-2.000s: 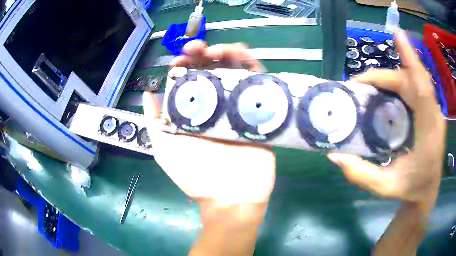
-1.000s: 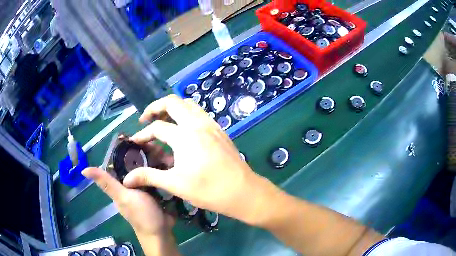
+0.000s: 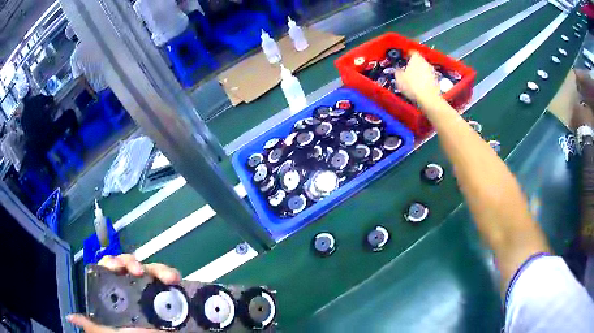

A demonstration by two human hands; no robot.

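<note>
My left hand (image 3: pixel 146 268) holds a grey metal fixture plate (image 3: pixel 135 281) at the lower left. Three black-rimmed discs (image 3: pixel 215 307) sit on the plate, and its leftmost seat (image 3: pixel 115 298) is empty, showing a small silver ring. My right hand (image 3: pixel 417 79) is inside the red bin (image 3: pixel 449 107) at upper right, over the discs there. Its fingertips are small and blurred, so I cannot tell whether it grips a disc. The blue bin (image 3: pixel 260 218), full of discs, stands between my hands.
A slanted metal post (image 3: pixel 189 156) stands left of the blue bin. Loose discs (image 3: pixel 376 238) line the green bench. White squeeze bottles (image 3: pixel 292 89) stand by brown cardboard (image 3: pixel 244 84). A dropper bottle (image 3: pixel 100 224) is in a small blue box (image 3: pixel 112 246). A dark machine window (image 3: pixel 29 279) is left. People sit beyond.
My right hand has moved from the plate up and right into the red bin. The plate is now lower and faces me, with its leftmost seat empty. The view has shifted.
</note>
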